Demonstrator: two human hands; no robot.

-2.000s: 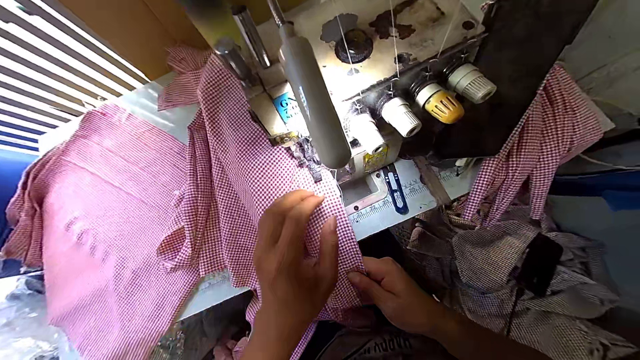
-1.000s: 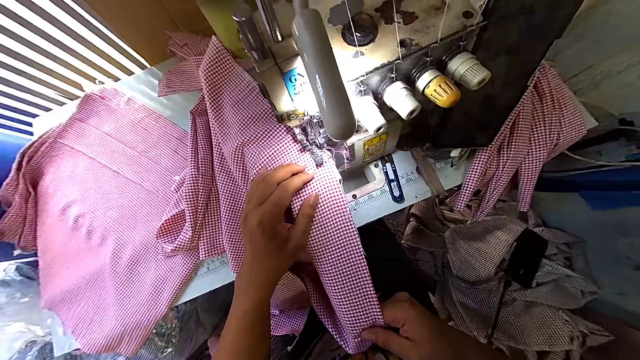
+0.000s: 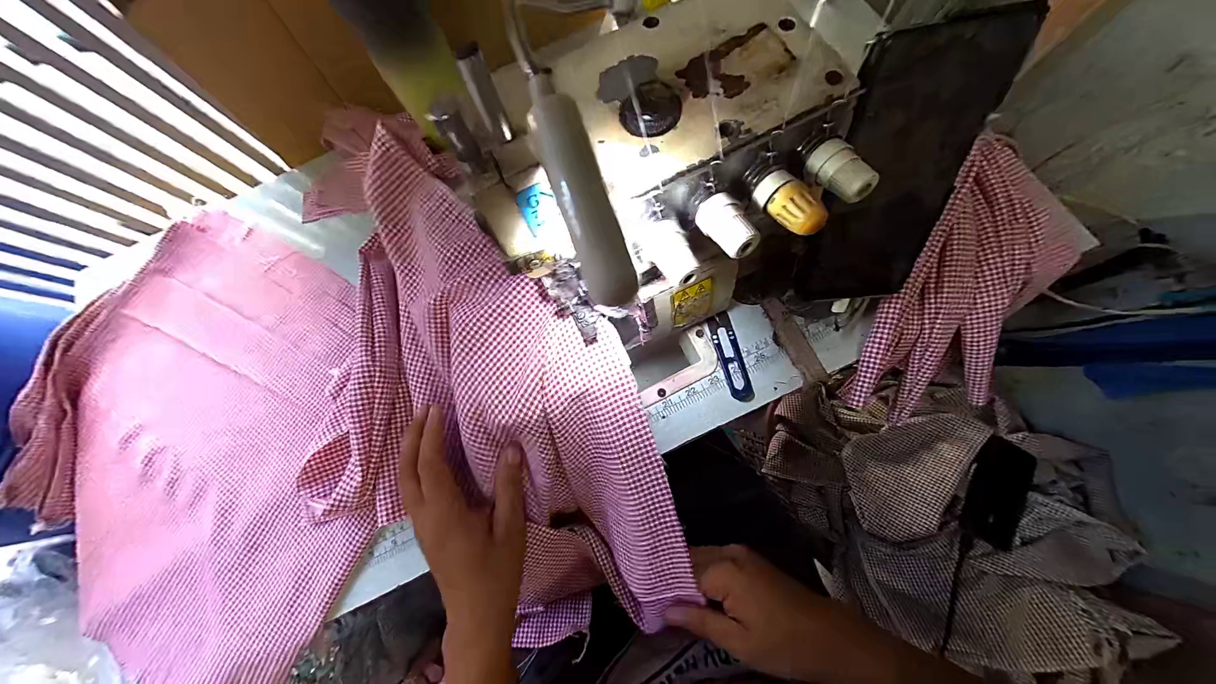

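A red-and-white checked fabric piece [image 3: 589, 408] runs from under the presser foot area of an overlock sewing machine [image 3: 703, 104] down over the table edge. My left hand [image 3: 470, 518] lies on this cloth left of its middle, thumb and fingers spread, bunching it a little. Lower right, my right hand [image 3: 736, 608] pinches the fabric's bottom corner between thumb and fingers. The grey lamp [image 3: 584, 199] hides part of the needle area. Right of the foot, a blue thread snipper or cutter [image 3: 731, 356] lies on the machine bed.
More checked fabric [image 3: 209, 427] is spread at the left. Checked strips [image 3: 959, 266] hang at the right above a heap of brownish checked cloth [image 3: 912, 494] with a black object [image 3: 997, 492] on it. A measuring tape [image 3: 684, 399] runs along the table edge. Tension dials [image 3: 793, 201] project from the machine.
My left hand has moved left and down off the strip by the machine, and its fingers have spread. My right hand still holds the cloth's end, lower than two seconds ago.
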